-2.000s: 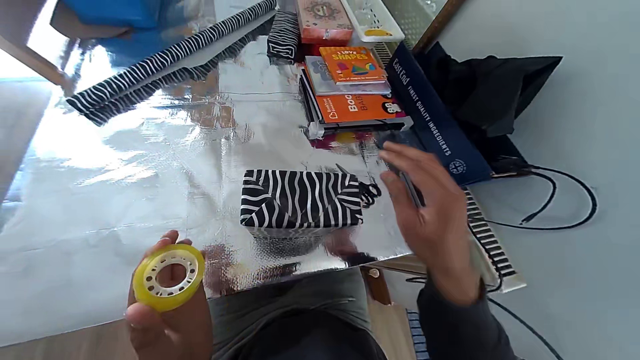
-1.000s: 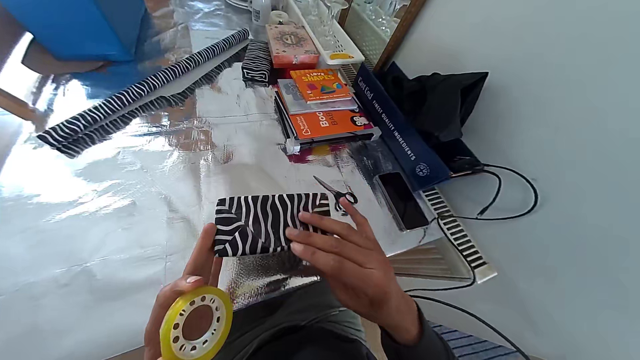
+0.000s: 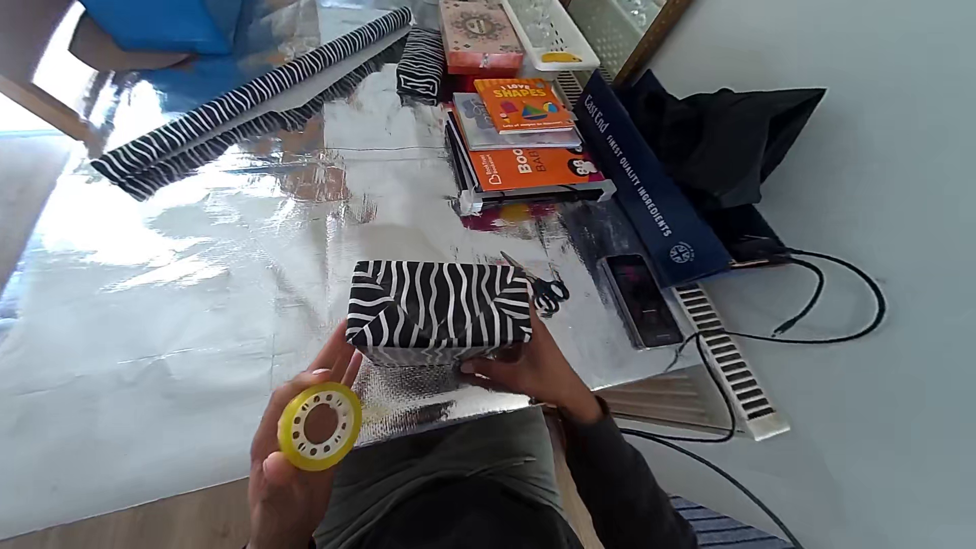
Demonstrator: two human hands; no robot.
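Note:
A box wrapped in zebra-striped paper [image 3: 441, 305] is near the front edge of the foil-covered table [image 3: 191, 366]. My left hand [image 3: 293, 457] holds a roll of yellow tape [image 3: 319, 425] between thumb and fingers, its fingertips by the box's left lower corner. At the box's right end, my right hand [image 3: 537, 370] grips it, thumb at the near side and the other fingers partly hidden behind it. Black-handled scissors [image 3: 547, 293] lie just right of the box, their blades pointing up and left.
A smartphone [image 3: 643, 301] lies right of the scissors, beside a navy box [image 3: 648, 183]. Books [image 3: 526, 164], a small striped package [image 3: 421, 67], a pink box [image 3: 480, 38] and a white basket [image 3: 553, 34] stand farther back. A striped paper roll [image 3: 259, 95] lies back left. Black cables [image 3: 839, 335] hang at right.
My right hand, raised over the phone two seconds ago and on top of the box one second ago, now grips the box's right end. My left hand has kept the tape and moved to the box.

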